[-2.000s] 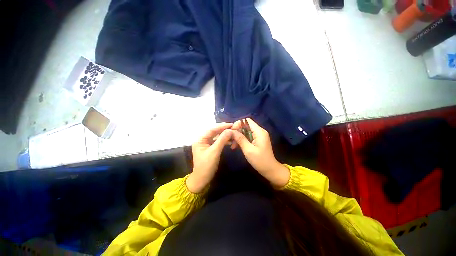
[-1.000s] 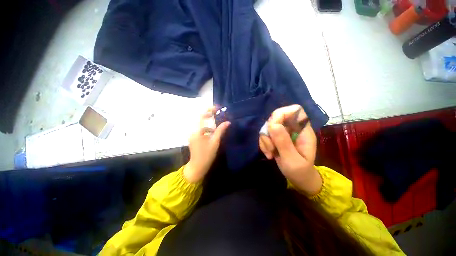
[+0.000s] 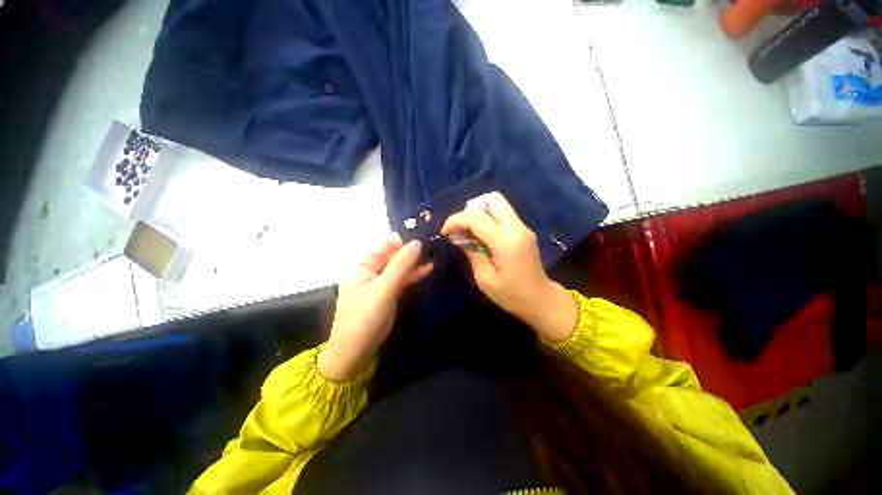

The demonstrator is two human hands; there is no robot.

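A navy garment lies on the white table, its near end hanging over the front edge towards my lap. Small pale marks show on its near edge. My left hand pinches this edge between thumb and fingers. My right hand is just right of it, fingers bent together at the cloth. A small green thing shows in the right palm, mostly hidden. Any needle or thread is too small to tell.
A white tray of dark buttons and a tan box stand at left. A black bottle and white-blue pack are at upper right. A red crate with dark cloth is below right.
My right hand was raised away to the right and has come back to the garment edge beside my left hand. The whole view has shifted slightly.
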